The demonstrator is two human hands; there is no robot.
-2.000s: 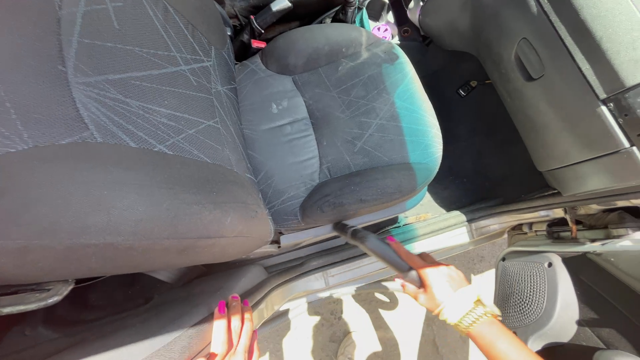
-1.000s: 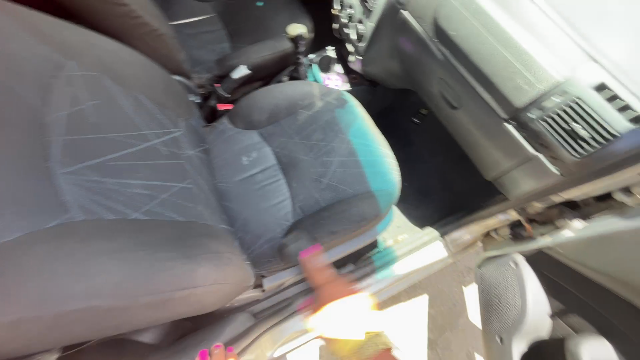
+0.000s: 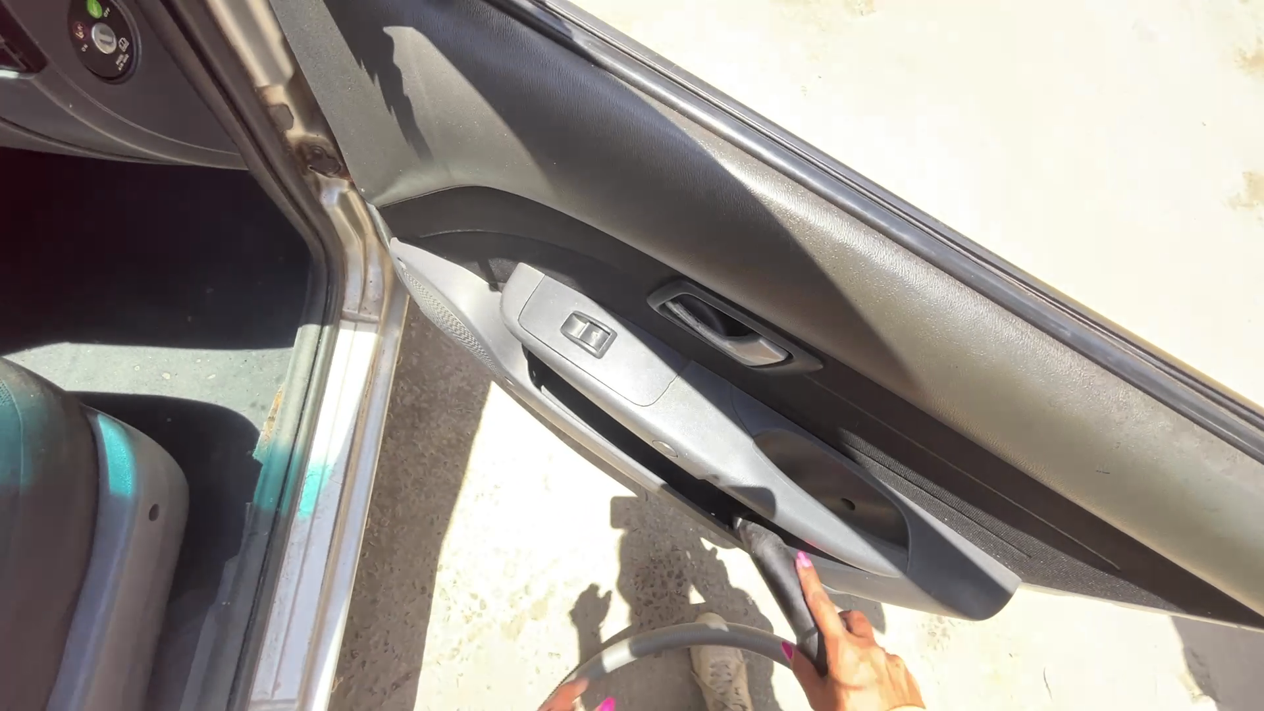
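Note:
My right hand [image 3: 857, 664] is closed around a black vacuum nozzle [image 3: 782, 578], index finger laid along it. The nozzle's tip is at the opening of the long door pocket [image 3: 622, 434], below the armrest, and its very end is hidden in shadow. From the nozzle's rear a grey hose [image 3: 681, 635] curves left to the bottom edge. There my left hand [image 3: 573, 697], mostly cut off, has its fingers around the hose. Above the pocket, the grey armrest [image 3: 632, 360] carries a window switch [image 3: 588, 334]; the inner door handle [image 3: 731, 331] is up and to the right.
The open car door [image 3: 839, 237] spans the view's middle and right. At left are the metal door sill [image 3: 331, 474], the seat's edge [image 3: 123, 553] and the dark footwell [image 3: 148, 257]. A shoe [image 3: 724, 676] stands on sunlit pavement [image 3: 523, 494] beneath the hose.
The view has swung from the seat to the open door. My right hand, earlier beside the seat's lower edge with the nozzle, is now at the door pocket. The hose has come into view.

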